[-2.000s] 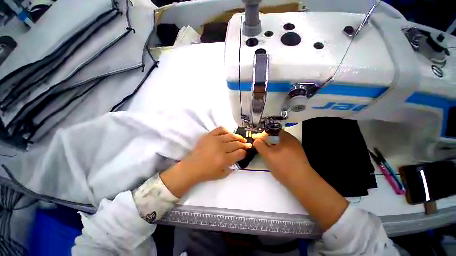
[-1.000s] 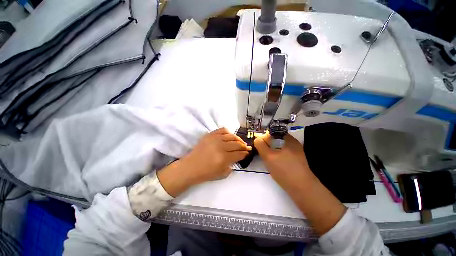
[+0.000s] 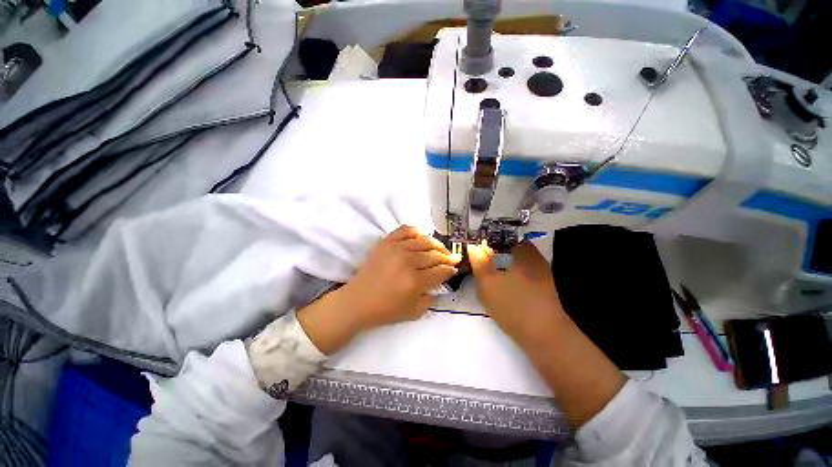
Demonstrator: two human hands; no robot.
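Observation:
A small black fabric piece point(image 3: 462, 275) lies at the presser foot point(image 3: 459, 244), mostly covered by my fingers. The pale garment panel point(image 3: 210, 264) spreads in folds to the left of the needle. My left hand point(image 3: 392, 278) presses on the cloth and the black piece's left side, fingertips beside the foot. My right hand point(image 3: 511, 290) has its fingertips on the right side of the black piece, close to the foot. The exact grip of the fingers is hard to see. The white sewing machine head point(image 3: 584, 119) stands over the work.
A stack of black pieces point(image 3: 616, 296) lies right of my right hand. Pens point(image 3: 704, 330) and a dark phone point(image 3: 783, 351) lie farther right. Layered panels point(image 3: 137, 119) are at upper left. A blue bin or bag point(image 3: 96, 415) is below the ruler-marked table edge point(image 3: 429, 408).
Less of the black piece shows below my fingers than before. My right fingertips are slightly higher beside the foot. The camera view has shifted slightly.

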